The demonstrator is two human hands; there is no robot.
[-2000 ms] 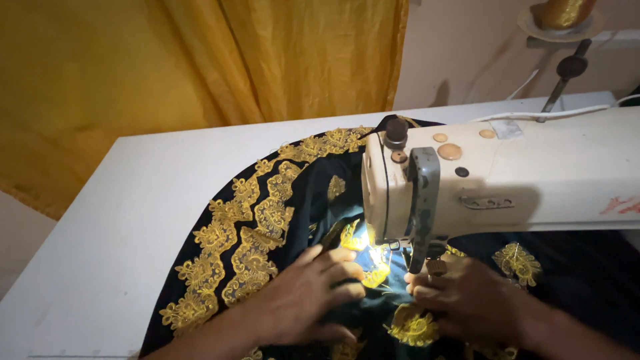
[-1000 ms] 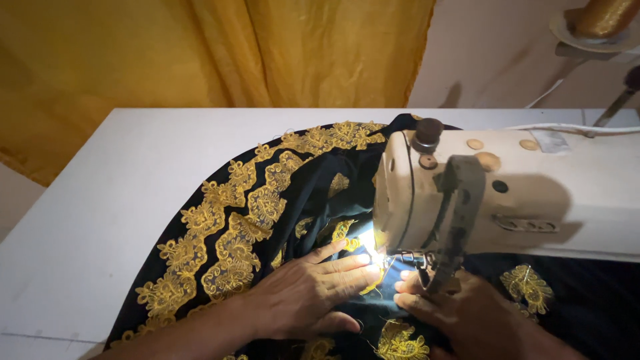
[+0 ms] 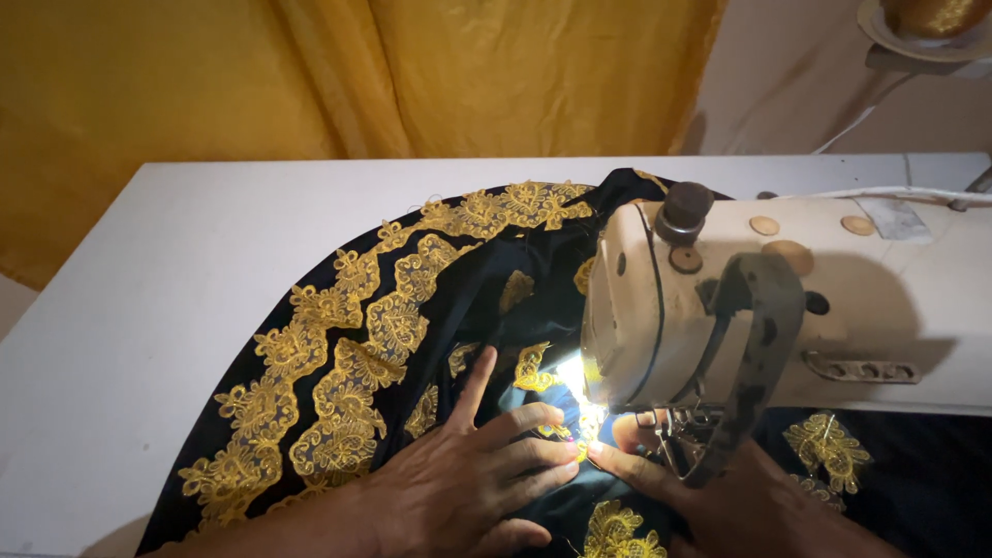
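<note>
A dark fabric with gold lace appliqués (image 3: 399, 329) lies spread under the head of a sewing machine (image 3: 697, 310). My left hand (image 3: 484, 473) rests on the cloth left of the needle area, fingers spread, fingertips beside a small gold appliqué (image 3: 583, 449). From the right, my right hand (image 3: 682, 480) reaches under the machine head, its index fingertip touching that appliqué's edge; the machine's lever and guides partly hide this hand. A bright lamp glow falls on the sewing spot, and the needle cannot be made out. Another gold motif (image 3: 624, 531) lies in front of the hands.
The white table (image 3: 85, 349) extends left of the cloth. A yellow curtain (image 3: 349, 77) hangs behind it. At the upper right, a cone of gold thread (image 3: 934, 15) sits on a stand, and a white cable (image 3: 876, 192) runs behind the machine.
My left hand's index finger has lifted away from its other fingers and points up the cloth. My right index finger has extended to the small appliqué. The view has shifted since two seconds ago.
</note>
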